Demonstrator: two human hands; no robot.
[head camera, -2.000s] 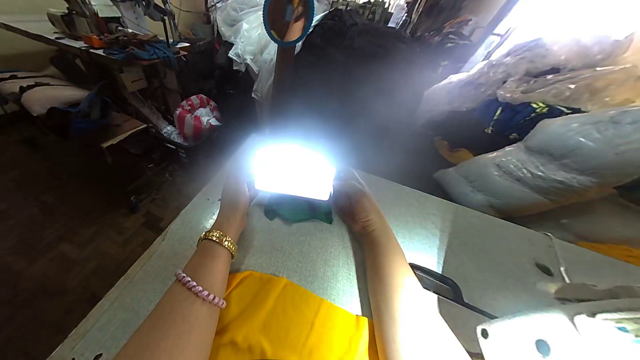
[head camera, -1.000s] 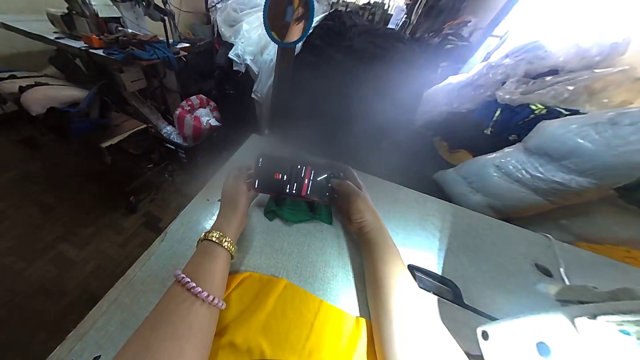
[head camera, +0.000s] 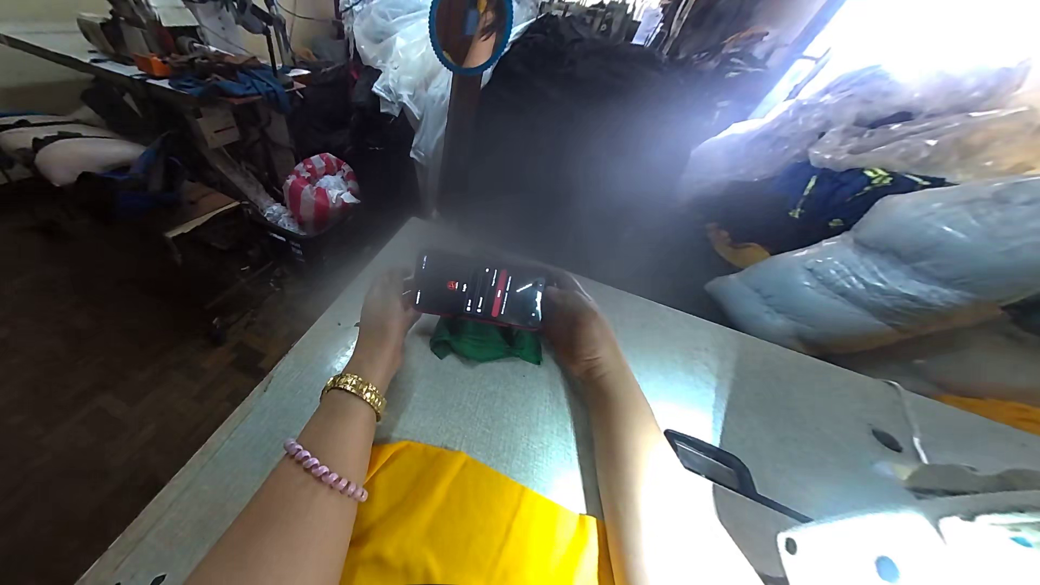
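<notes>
A smartphone (head camera: 479, 292) lies sideways between my two hands, its dark screen lit with small icons and a red bar. My left hand (head camera: 386, 313) grips its left end and my right hand (head camera: 573, 325) its right end. Just below the phone, a crumpled green cloth (head camera: 486, 341) rests on the grey tabletop (head camera: 479, 406). Yellow fabric (head camera: 471, 512) spreads at the near edge, between my forearms. A gold bracelet and a pink coiled band circle my left wrist and forearm.
Right of my right forearm are a black-framed object (head camera: 711, 463) and part of a white machine (head camera: 861, 548). Plastic-wrapped bundles (head camera: 894, 252) are piled beyond the table's right side. A red-and-white striped bag (head camera: 313, 195) and a cluttered worktable (head camera: 154, 81) stand at the left.
Two seconds ago the phone's face glowed bright white; now its screen is dark with icons. Both hands have stayed in about the same place.
</notes>
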